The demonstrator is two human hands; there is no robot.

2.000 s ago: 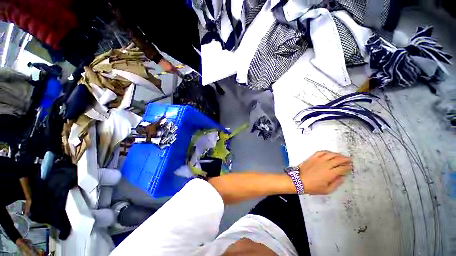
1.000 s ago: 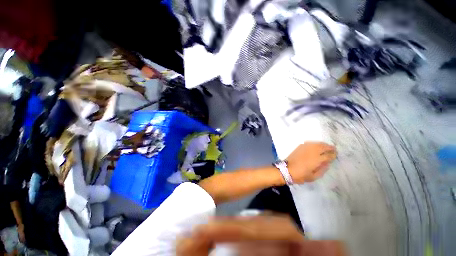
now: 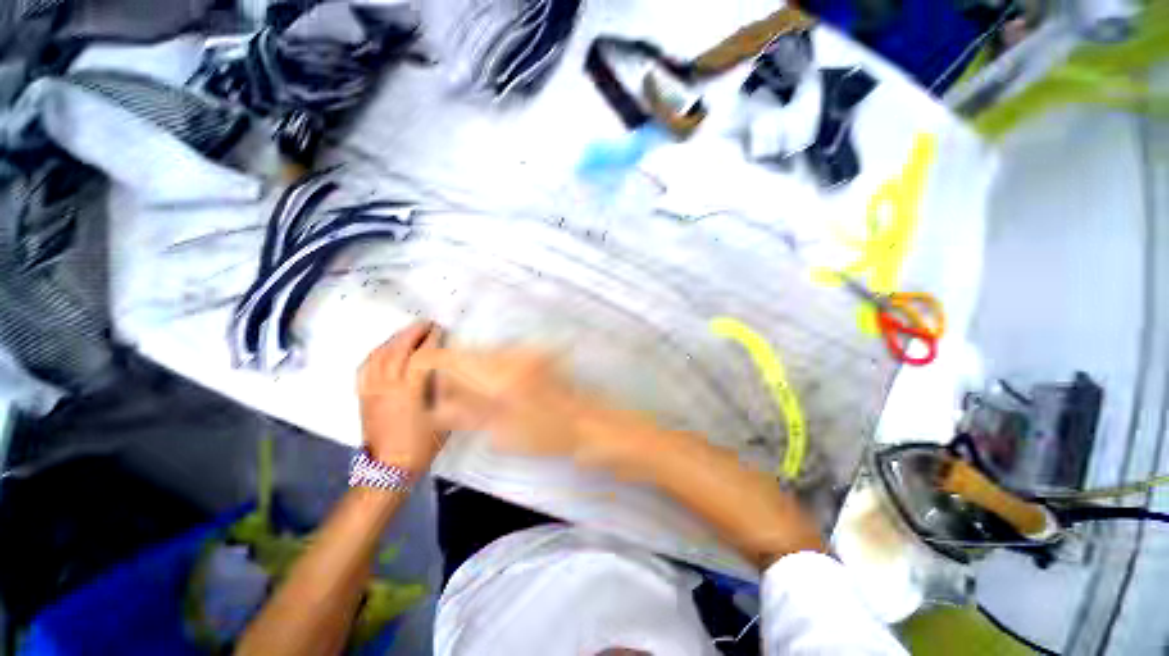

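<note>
My left hand (image 3: 400, 391), with a patterned band at its wrist, is at the near edge of the pale table (image 3: 603, 308), fingers bent. My right hand (image 3: 494, 391) is blurred by motion and reaches in from the right, meeting or overlapping my left fingers. Whether either hand holds anything is hidden. Narrow navy-and-white curved pieces (image 3: 276, 276) lie in a loose stack just beyond my left hand. A yellow curved template (image 3: 777, 391) lies flat to the right of my right hand, touched by neither hand.
The steam iron (image 3: 955, 497) sits at the right on a scorched pad (image 3: 885, 538). Red-orange scissors (image 3: 908, 331) lie beside yellow scraps (image 3: 897, 224). A brown-black strap (image 3: 628, 80), a blue patch (image 3: 618, 154) and dark striped bundles (image 3: 321, 64) are on the far side. A blue bin (image 3: 116, 602) is lower left.
The view has swung right, bringing the iron, scissors and yellow template into sight. My right hand, blurred at the bottom edge one second ago, is now over the table against my left hand.
</note>
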